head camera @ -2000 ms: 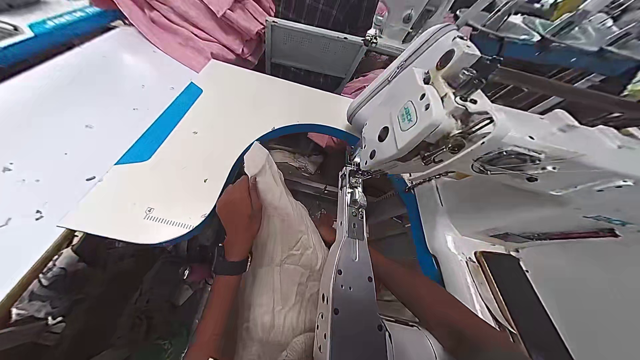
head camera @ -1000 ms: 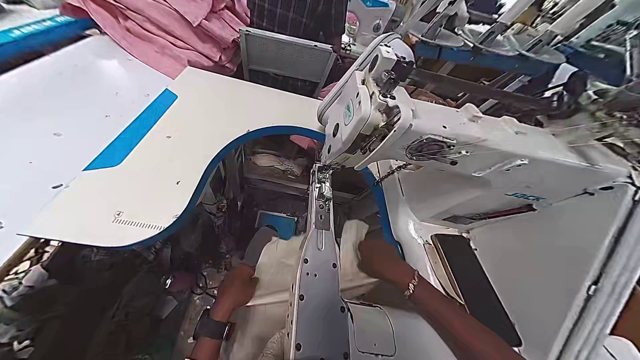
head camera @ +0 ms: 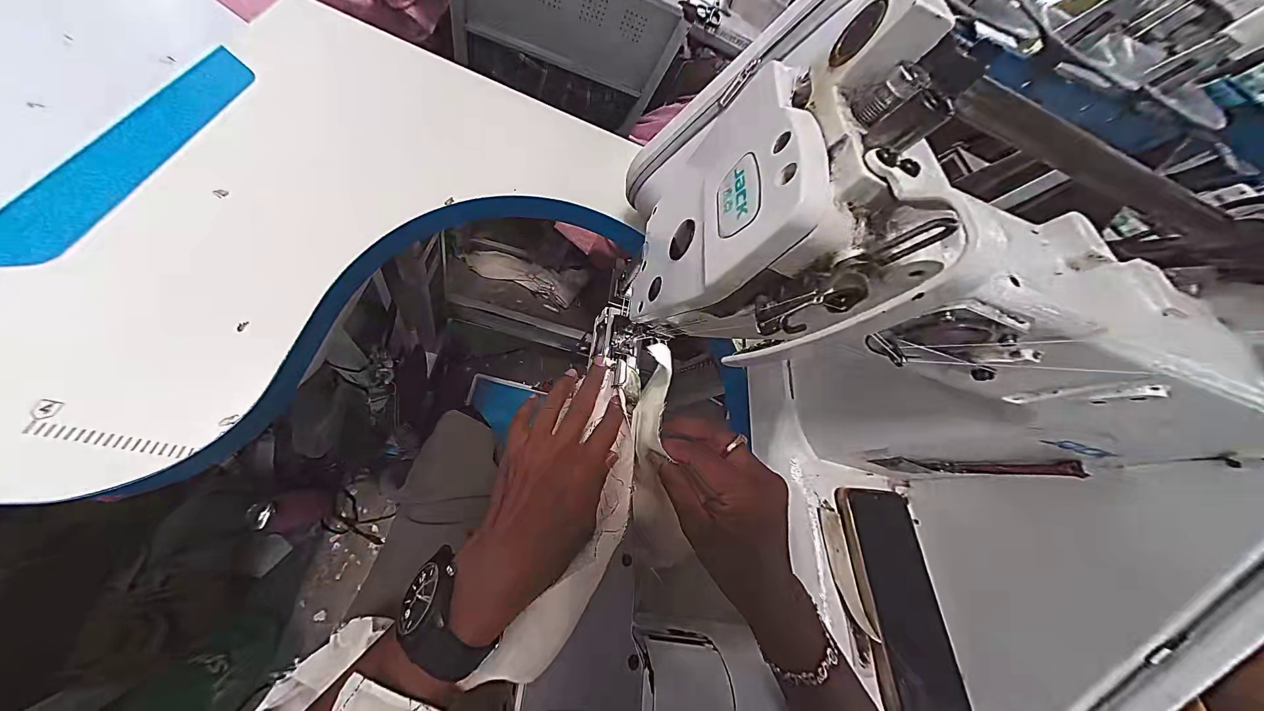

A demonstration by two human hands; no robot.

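Observation:
Cream fabric (head camera: 578,583) runs along the narrow arm of a Jack sewing machine (head camera: 731,188), up to its presser foot (head camera: 617,346). My left hand (head camera: 553,484) lies flat on the cloth, fingers extended just below the foot, with a dark watch on the wrist. On the right side of the arm, my right hand (head camera: 721,484) pinches the edge of the cloth between thumb and fingers. It wears a ring, and a bracelet circles the wrist. The needle tip cannot be made out.
A white table (head camera: 296,148) with a blue curved edge wraps around the left and far side. The machine's white body (head camera: 1066,553) stands at the right, with a dark pad (head camera: 908,592). Fabric scraps lie below at the left, and a metal frame (head camera: 573,49) stands behind.
Both hands have moved up to the presser foot with the cloth. One second ago they were lower and apart, on either side of the machine's narrow arm.

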